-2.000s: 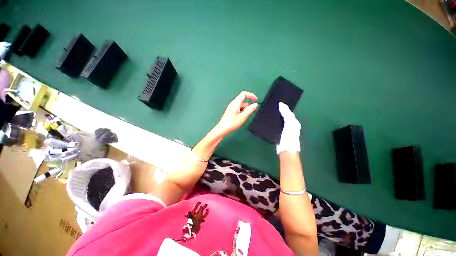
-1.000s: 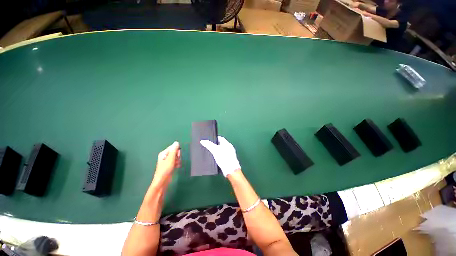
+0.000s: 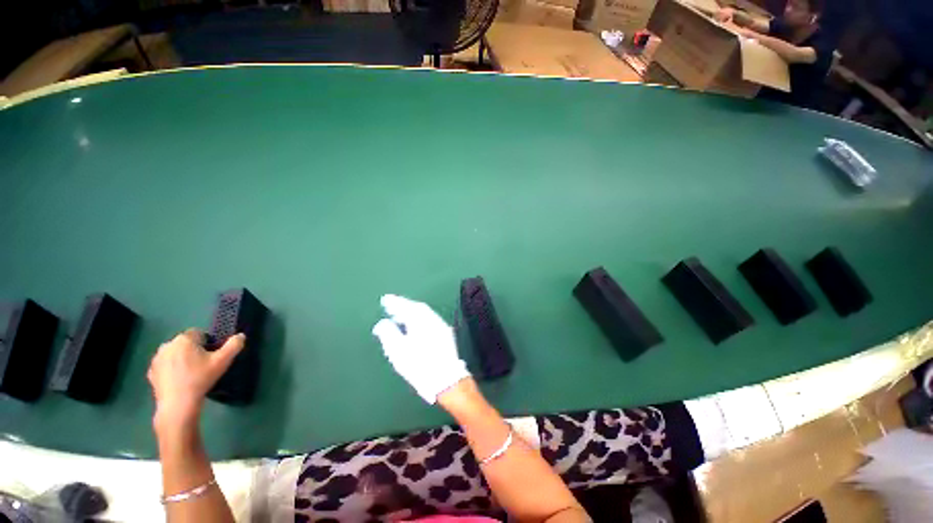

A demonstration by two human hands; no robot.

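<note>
My left hand (image 3: 189, 373), bare with a bracelet at the wrist, is at a black vented device housing (image 3: 241, 345) on the green surface (image 3: 338, 204). Its thumb lies against the vented side and its fingers are partly hidden. My right hand (image 3: 419, 347), in a white glove, is empty with thumb and fingers apart over the green surface. Another black housing (image 3: 485, 329) stands just right of the glove, apart from the fingertips.
Two housings (image 3: 95, 348) stand at the far left. Several more (image 3: 618, 315) stand spaced to the right. A wrapped unit (image 3: 848, 163) lies far right. Leopard-print cloth (image 3: 379, 470) pads the near edge. A person's arm (image 3: 780, 41) is at an open carton (image 3: 706, 46) at the back.
My right hand has let go of the housing, which now stands on its narrow side. My left hand has moved left onto another housing. The housings at the right have shifted slightly right.
</note>
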